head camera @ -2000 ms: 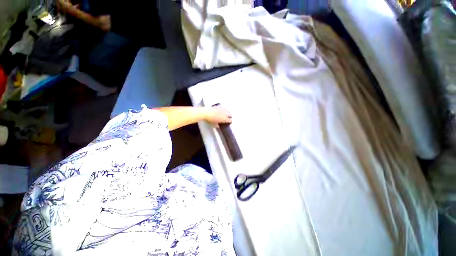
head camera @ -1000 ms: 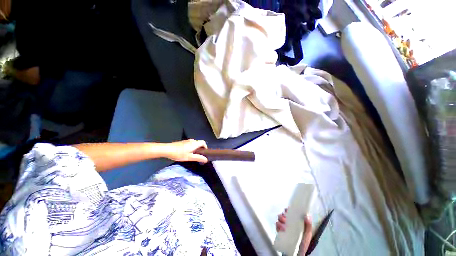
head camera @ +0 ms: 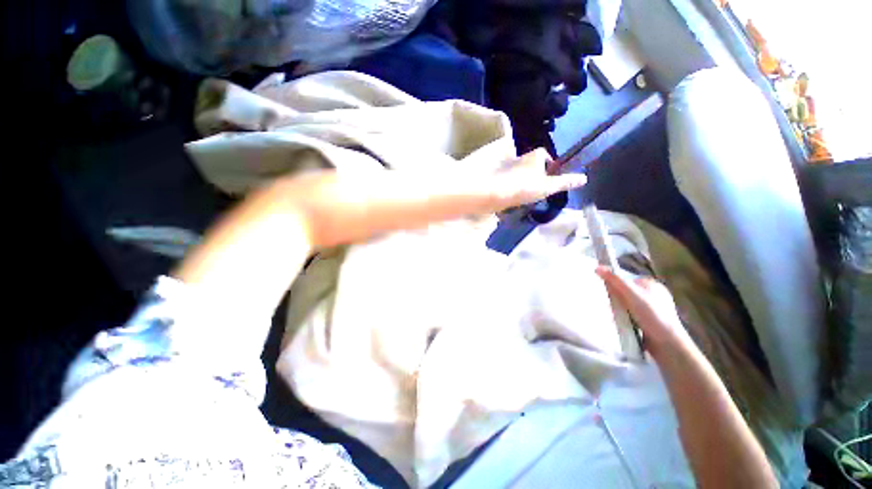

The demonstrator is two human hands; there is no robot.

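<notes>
My left hand [head camera: 555, 179] is stretched across the cream fabric and holds the near end of a dark wooden bar [head camera: 612, 129], which points up and right beyond the cloth. My right hand [head camera: 643, 298] is at the right and holds a narrow pale flat bar [head camera: 602, 239], its tip pointing up towards my left hand. The cream fabric [head camera: 382, 334] lies in a loose crumpled heap under my left forearm, with flatter cloth below it. The fingers of both hands are blurred.
Dark bundled cloth [head camera: 526, 62] lies behind the heap. Clear plastic wrapping [head camera: 287, 29] is at the top left. A long white roll [head camera: 746, 210] runs down the right side. A brownish cloth edge [head camera: 708, 306] lies beside my right hand.
My left hand has carried the dark bar up and right over the heap. My right hand has moved up with the pale bar. The view has shifted; the shears are out of sight.
</notes>
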